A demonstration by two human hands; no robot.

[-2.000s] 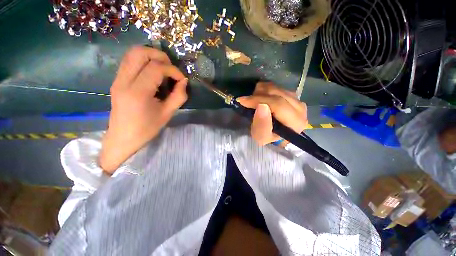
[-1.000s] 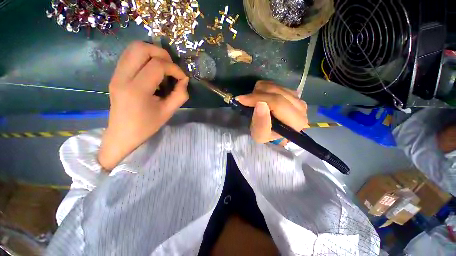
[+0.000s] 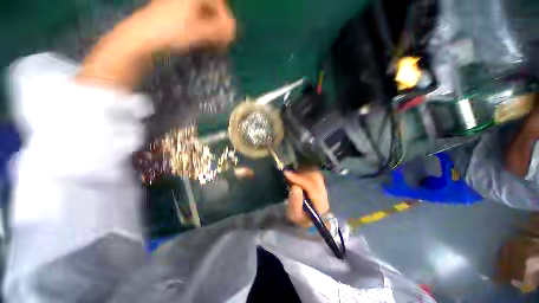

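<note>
The view is blurred. My right hand (image 3: 308,196) holds the black soldering iron (image 3: 320,225) like a pen. Its tip is at the lower rim of the round tan bowl (image 3: 236,131), which holds silver metal wool (image 3: 256,126). My left hand (image 3: 204,22) is stretched out at the top of the view, fingers curled; blur hides whether anything is in it. The pile of gold and silver metal tabs (image 3: 192,155) lies left of the bowl, beside the dark red pile (image 3: 151,163).
A grey, blurred tray-like area (image 3: 198,83) lies above the piles. Black equipment (image 3: 331,127) with cables stands right of the bowl, near a yellow patch (image 3: 408,72). A green-edged spool (image 3: 467,113) and another person's sleeve (image 3: 496,171) are at the right.
The view has swung, showing more of the far bench. My left hand has left the work spot and reached far forward. The iron's tip has moved from the work spot to the metal wool bowl.
</note>
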